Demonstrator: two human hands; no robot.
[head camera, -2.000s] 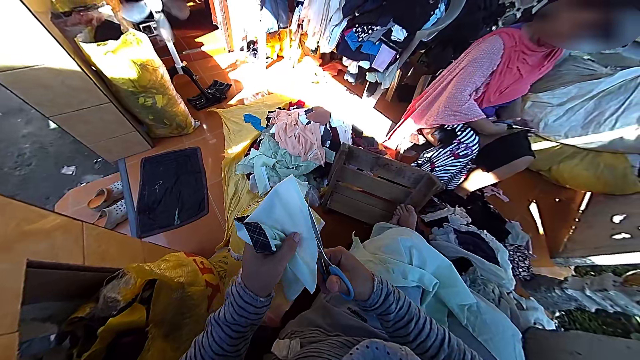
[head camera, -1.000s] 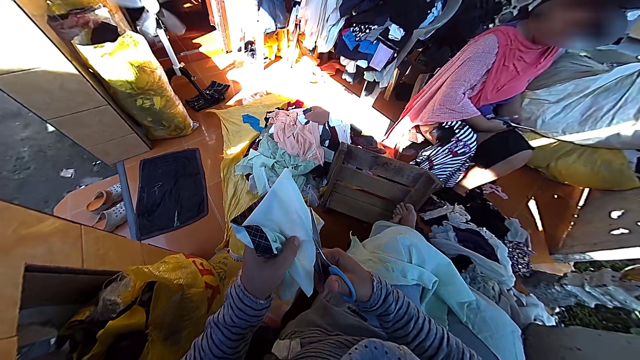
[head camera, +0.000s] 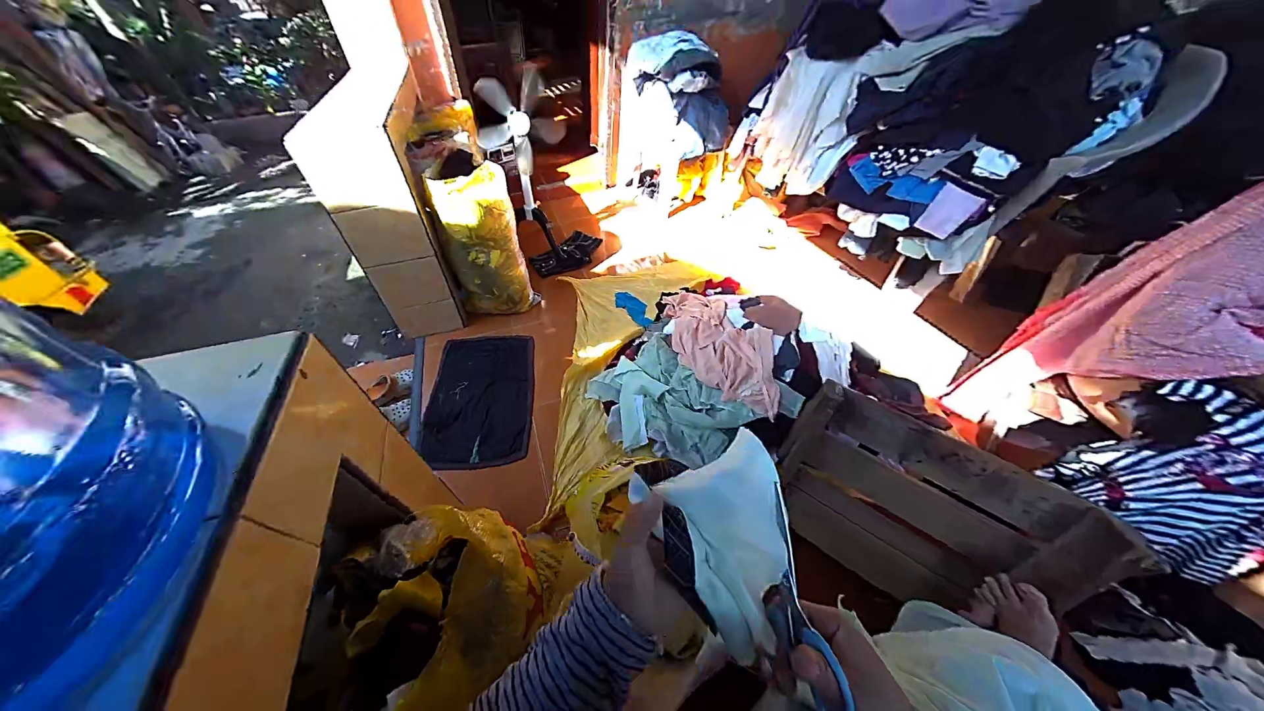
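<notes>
My left hand (head camera: 637, 573), in a striped sleeve, grips a folded pale mint cloth (head camera: 731, 523) with a dark checked piece along its left side. A pair of scissors with blue handles (head camera: 825, 657) is in my right hand (head camera: 844, 652). The blades lie at the right edge of the pale cloth. Beyond my hands, a heap of fabric scraps (head camera: 691, 380) in mint, peach and dark colours rests on a yellow sheet. More pale fabric (head camera: 978, 671) lies over my lap at the lower right.
A wooden crate (head camera: 918, 494) stands right of the heap. At the left are a large blue water jug (head camera: 89, 494) on a tiled ledge and a yellow bag (head camera: 474, 602). A fan (head camera: 518, 123), a full sack (head camera: 484, 237) and a dark mat (head camera: 479, 400) are farther off. Another person in pink (head camera: 1155, 296) is at the right.
The view has swung to the left, bringing in the blue jug and the outdoor ground. The scissors and pale cloth are still in my hands.
</notes>
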